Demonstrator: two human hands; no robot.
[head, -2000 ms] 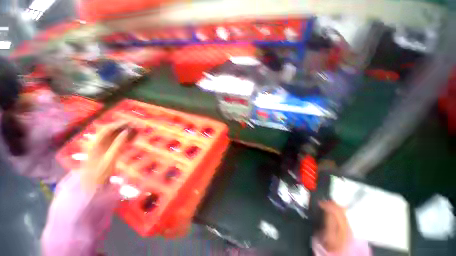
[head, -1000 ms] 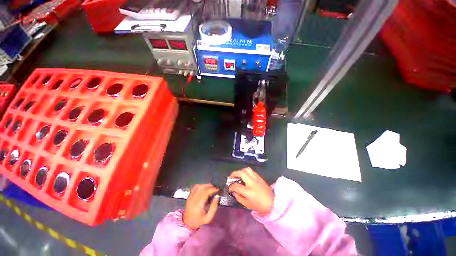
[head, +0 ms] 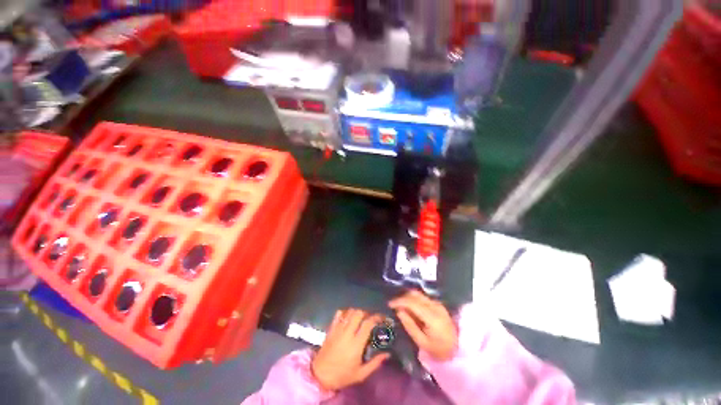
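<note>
My left hand [head: 346,348] holds a small round dark workpiece [head: 383,337] between thumb and fingers at the bench's front edge, its ringed face up. My right hand [head: 427,324] is just right of it, fingers slightly bent and apart, with nothing visible in them. Behind my hands stands the clamp fixture with a red ribbed handle [head: 428,229] and a silver-white base plate [head: 409,265]; neither hand touches it. The image is somewhat blurred.
A thick red-orange tray [head: 273,237] with rows of round parts stands left. A small white label [head: 306,333] lies near my left hand. A record sheet [head: 545,289] with a pen and a crumpled white wipe [head: 642,291] lie right. A power supply [head: 304,119] and blue box [head: 395,130] stand behind.
The view has shifted, so the bench things appear lower and further right. The round workpiece now shows face up in my left hand. My right fingers have opened away from it.
</note>
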